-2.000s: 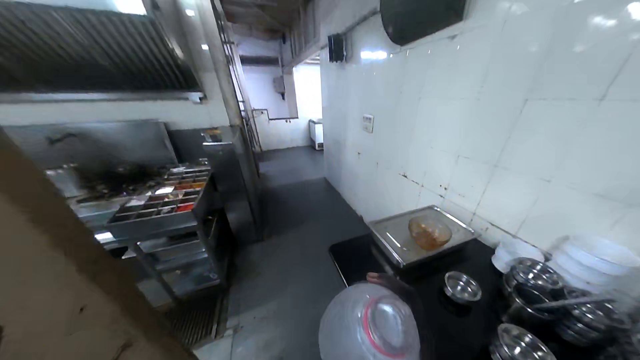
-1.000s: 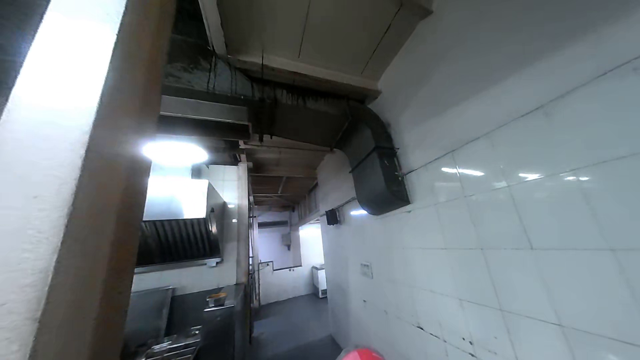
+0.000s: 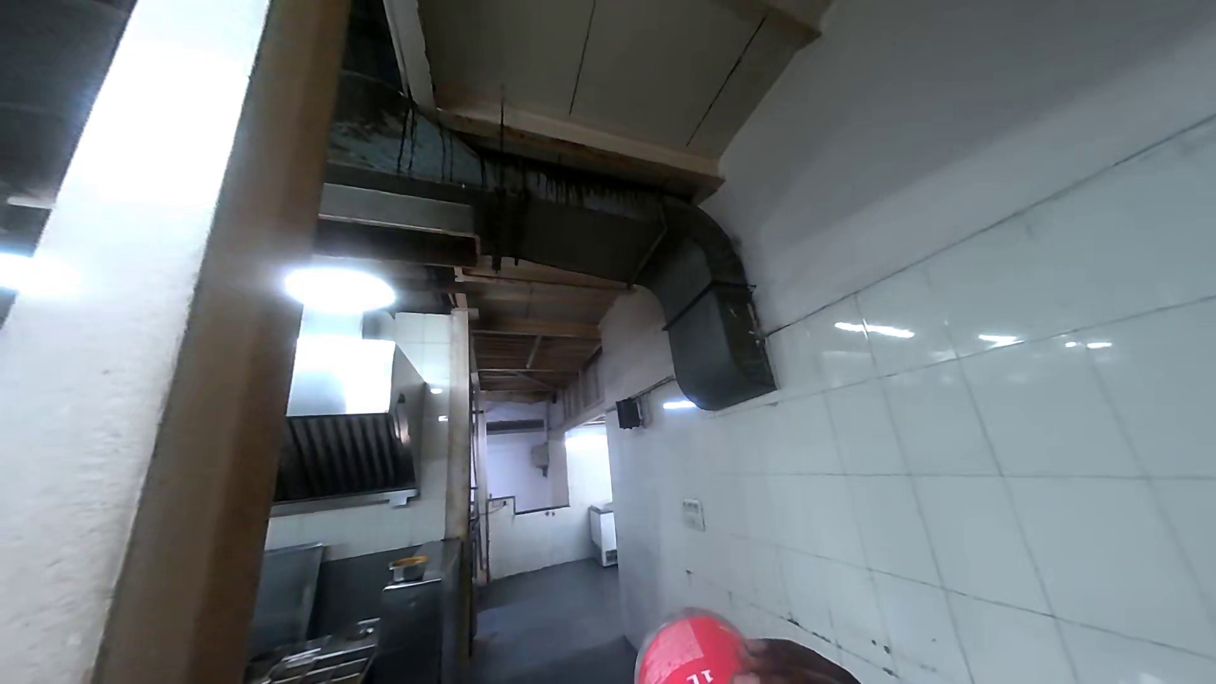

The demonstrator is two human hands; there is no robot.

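At the bottom edge, my right hand [image 3: 798,660] holds a clear plastic container with a red lid or label [image 3: 689,651] that bears writing. Only the red end and a little of the clear rim show; the rest of the container is cut off by the frame. The fingers are at its right side, and most of the hand is hidden below the edge. My left hand is out of view.
A brown-edged pillar [image 3: 228,380] stands close on the left. Behind it are a steel exhaust hood [image 3: 351,446] and a counter holding a small bowl [image 3: 408,568]. A tiled wall [image 3: 912,494] runs along the right, under a metal duct [image 3: 717,332].
The view has tilted sharply up from the counter with its steel bowls and tray. The held container showed largely in the oldest frame; now its red end shows at the bottom edge.
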